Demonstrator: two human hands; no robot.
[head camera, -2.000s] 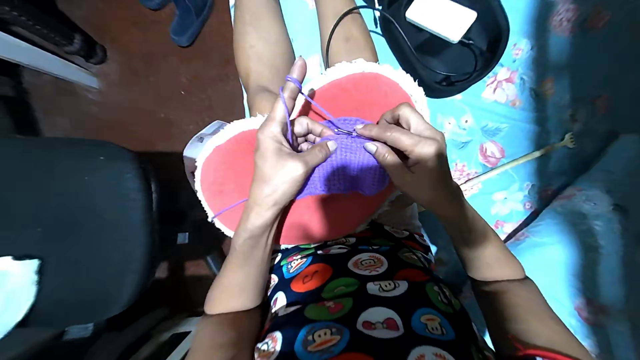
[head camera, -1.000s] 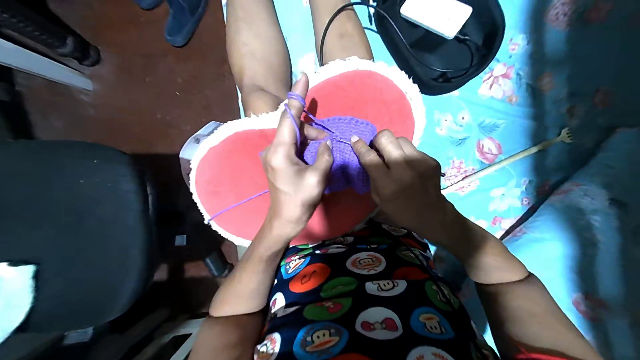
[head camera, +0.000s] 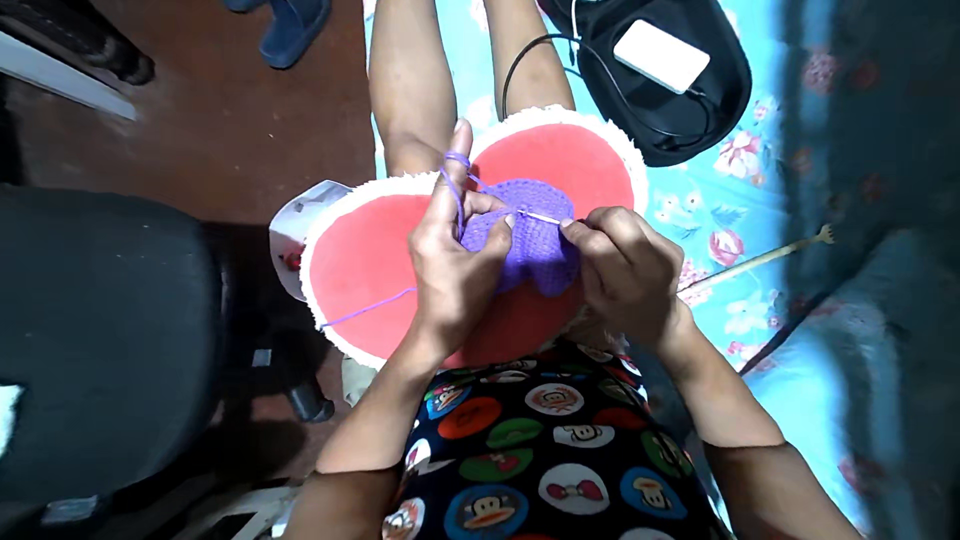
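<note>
My left hand (head camera: 461, 259) pinches the near left edge of a purple crocheted piece (head camera: 551, 259) between thumb and fingers. Purple yarn (head camera: 367, 308) wraps around its raised index finger and trails left over the cushion. My right hand (head camera: 626, 262) grips a thin metal crochet hook (head camera: 541, 218), whose tip meets the piece's stitches beside my left thumb. The work is held above a red cushion (head camera: 367, 255) with a fluffy white border, which lies across my lap. The hook's handle is hidden in my right fingers.
A black chair (head camera: 105, 337) stands at the left. On the floral blue cloth (head camera: 739, 187) at the right lie an open black case (head camera: 656, 124) with a white device (head camera: 661, 56) and cable, and a thin backscratcher-like stick (head camera: 757, 260). A blue slipper (head camera: 295, 30) is on the floor.
The purple piece has turned in my hands and now shows spread out lower and to the right of the left fingers. The hook's shaft shows more plainly between my hands.
</note>
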